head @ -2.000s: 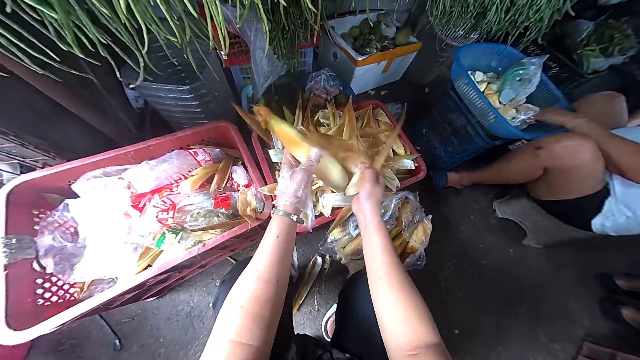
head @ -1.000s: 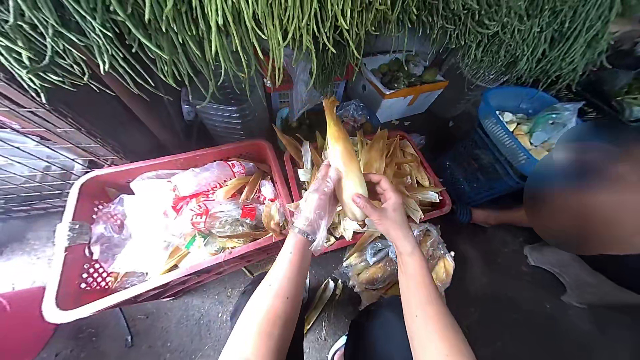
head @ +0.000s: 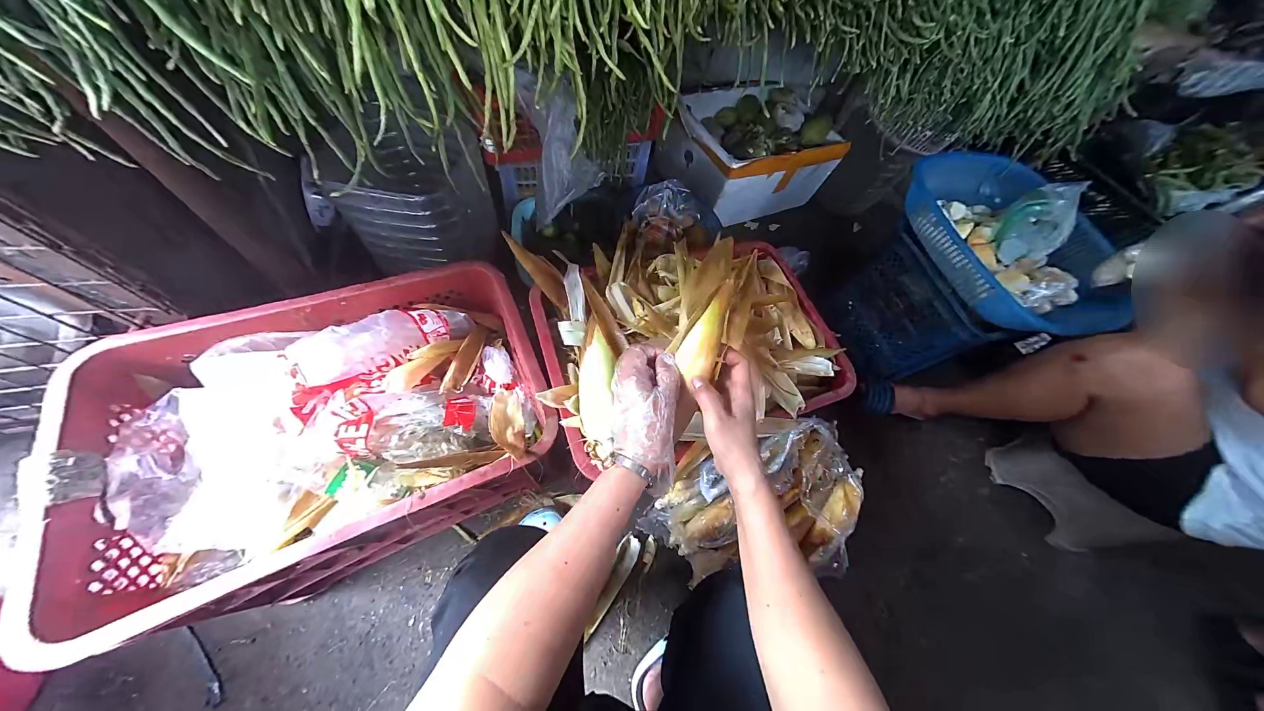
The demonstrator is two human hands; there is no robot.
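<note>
My left hand (head: 644,407), in a clear plastic glove, is at the near side of a red plastic basket (head: 847,375) filled with husks. Its fingers meet the base of a yellowish bamboo shoot (head: 703,336), pointed end away from me. My right hand (head: 729,410), bare, grips that shoot from the right. A paler, greenish shoot (head: 596,380) stands close to the left of my gloved hand; whether that hand touches it cannot be told. Loose brown and yellow husks (head: 780,296) fill the basket. A clear plastic bag of shoots (head: 825,494) sits just in front of it.
A larger red crate (head: 247,321) with plastic bags and husks is at the left. Long green beans (head: 415,59) hang overhead. Behind stands a white foam box (head: 780,188) of green produce. A blue basket (head: 1076,314) and a seated person (head: 1106,415) are at the right.
The shoot that was held up over the basket is no longer raised. Both hands are now lower, at the basket's near side, with a shoot between them. The view has shifted slightly.
</note>
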